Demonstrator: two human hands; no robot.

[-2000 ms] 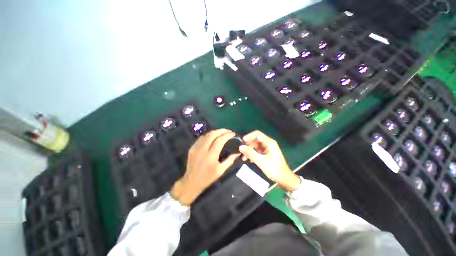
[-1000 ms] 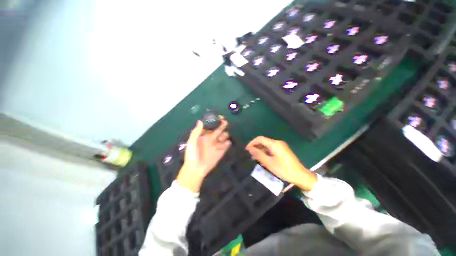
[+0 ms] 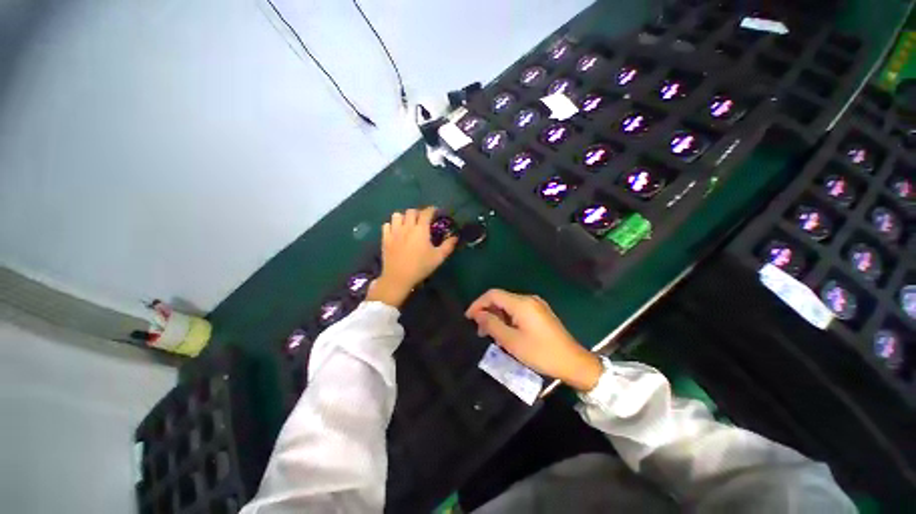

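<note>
A black foam tray lies in front of me, with several lit round watch units along its far left edge. My left hand is beyond the tray's far edge, fingers and thumb around a lit watch unit. A dark round disc lies on the green bench just right of it. My right hand hovers above the tray's right side, fingers loosely curled, with nothing visible in it. A white paper label lies below it at the tray edge.
A far tray of lit units stands right, with a green tag at its corner. Another filled tray is at far right, one at left. Cables hang on the wall; a yellow-white container stands left.
My left hand has turned palm down and lowered to the bench. The dark disc it held up is no longer raised. My right hand stays near the label, little changed. The view has shifted.
</note>
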